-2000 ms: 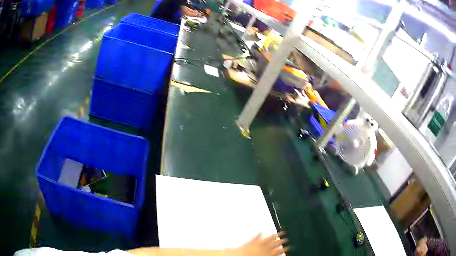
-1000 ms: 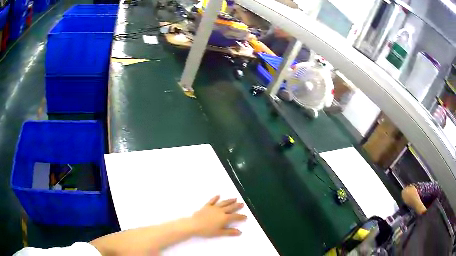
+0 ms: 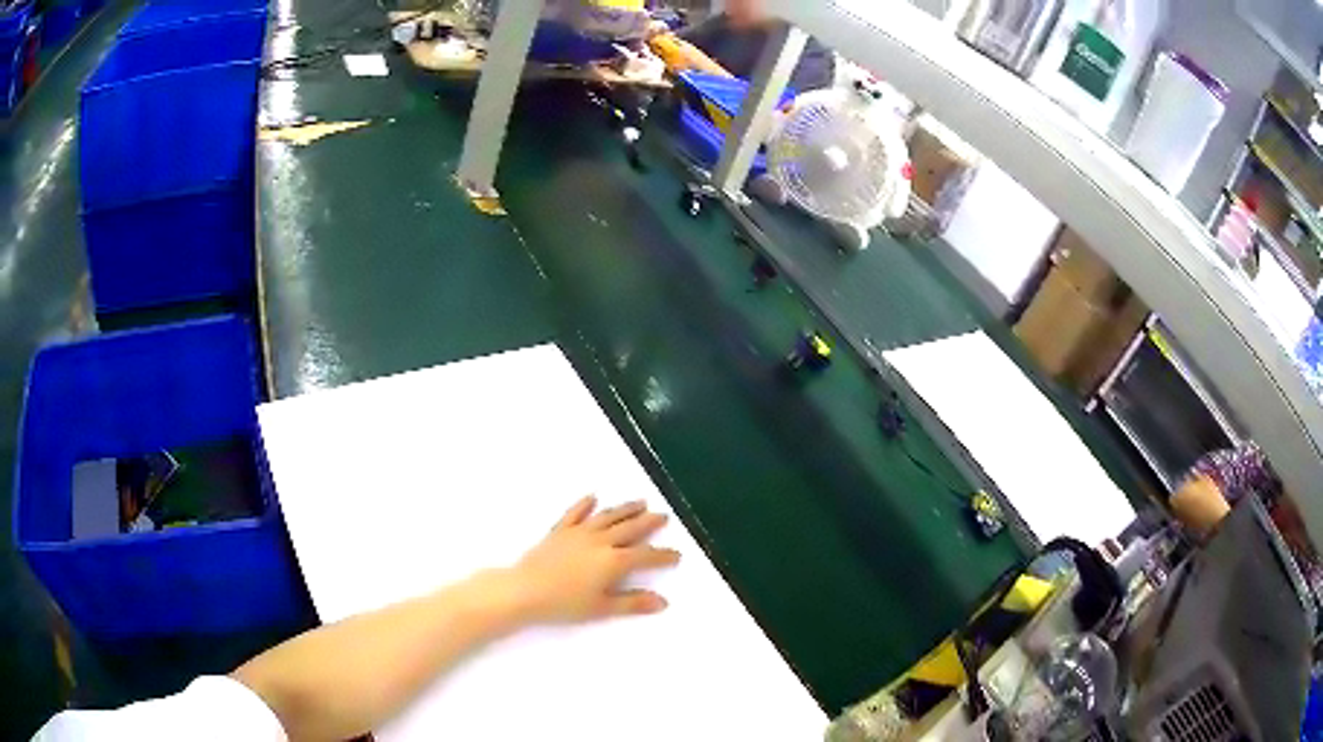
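Note:
My left hand (image 3: 588, 565) lies palm down on a large white sheet (image 3: 421, 478), with its fingers spread and nothing in it. My bare forearm comes in from the lower left across the sheet, from a white sleeve. The sheet lies on the dark green bench (image 3: 392, 290). My right hand is not in view.
Adapter boards with yellow tops (image 3: 808, 351) sit along the green line. A clear glass bulb (image 3: 1081, 670), black cables and a grey instrument (image 3: 1212, 652) are at lower right. Another person's hand (image 3: 1201, 503) is beyond. Blue crate (image 3: 145, 580) left; white fan (image 3: 839, 157) beyond.
The view has swung right and down, bringing in the bulb and grey instrument. My left hand has come further into view and stays spread on the sheet.

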